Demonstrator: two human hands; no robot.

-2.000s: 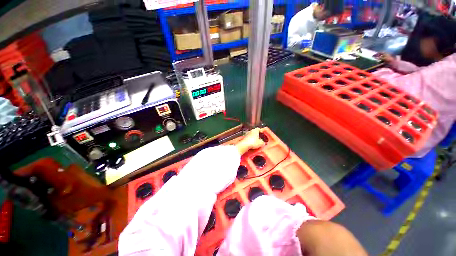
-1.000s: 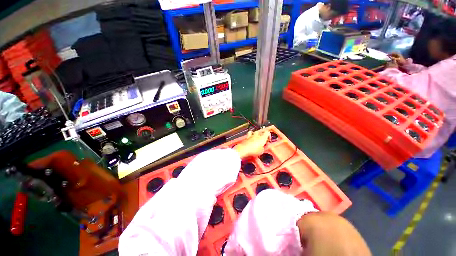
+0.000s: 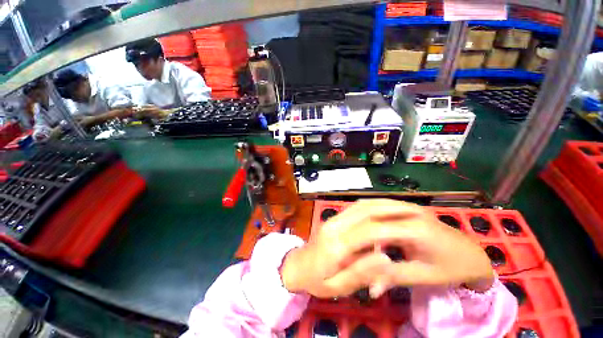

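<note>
My left hand and my right hand are together over the red-orange blister tray, blurred and overlapping, fingers curled towards each other. A dark round part shows in the gap between them; whether it is held or lies in the tray behind is unclear. Round black glossy parts sit in the tray pockets, such as one near the right. The hands and pink sleeves hide the tray's middle.
A toggle press with a red handle stands on an orange-brown base left of the tray. Behind are a controller box, a power supply and loose black discs. Filled black trays are at left; a metal post is at right.
The view has swung left, bringing the whole press and left-hand trays into sight. One hand has left the tray's far corner pockets, and both hands are now together over the tray.
</note>
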